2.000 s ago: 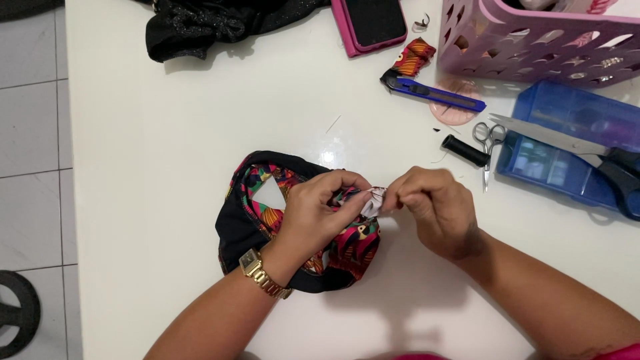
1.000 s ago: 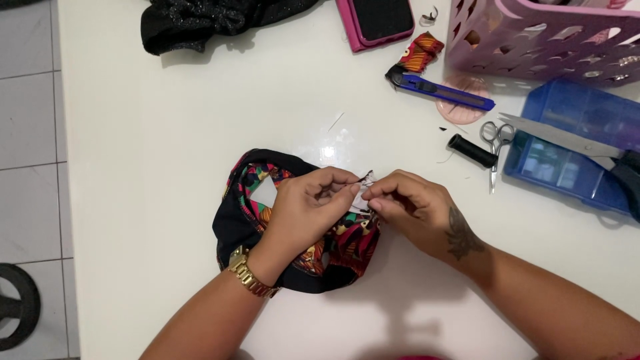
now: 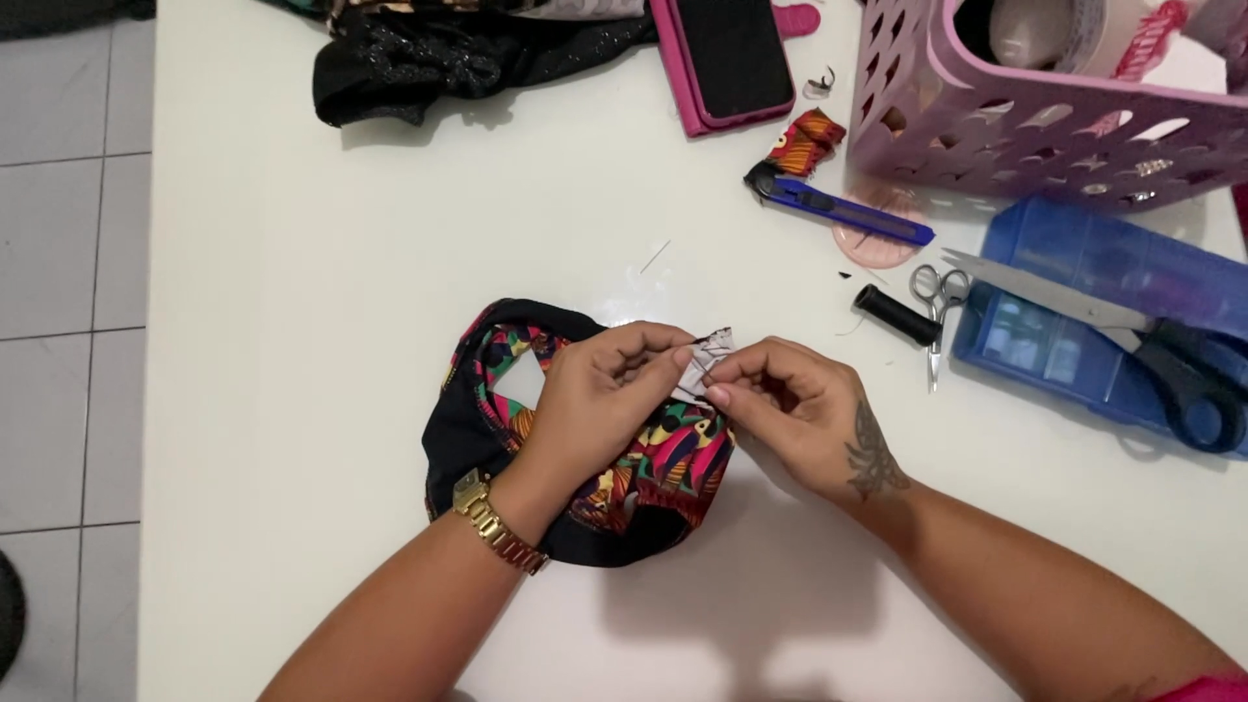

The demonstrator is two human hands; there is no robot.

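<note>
A black and multicoloured patterned fabric piece [image 3: 682, 448], rounded and with an opening on its left side, lies on the white table. My left hand [image 3: 624, 390] rests over it and pinches the left edge of a gathered white patch of its fabric [image 3: 704, 363] between thumb and forefinger. From the right, my right hand [image 3: 795, 409] has thumb and forefinger closed together at the lower right of that white patch. A thin dark line, perhaps a needle or thread, shows by those fingertips; which one, I cannot tell. A gold watch is on my left wrist.
Right of my hands lie a black thread spool [image 3: 897, 314], small scissors [image 3: 936, 312], large black-handled scissors [image 3: 1160, 341] and a blue plastic case [image 3: 1033, 341]. Beyond are a blue utility knife [image 3: 848, 210], a fabric scrap [image 3: 807, 142], a pink basket [image 3: 1053, 117], a phone [image 3: 736, 58] and black cloth [image 3: 419, 73].
My right hand was a little apart from the white patch two seconds ago, with its back less turned to view; now its fingertips are at the patch. The left hand stays on the fabric.
</note>
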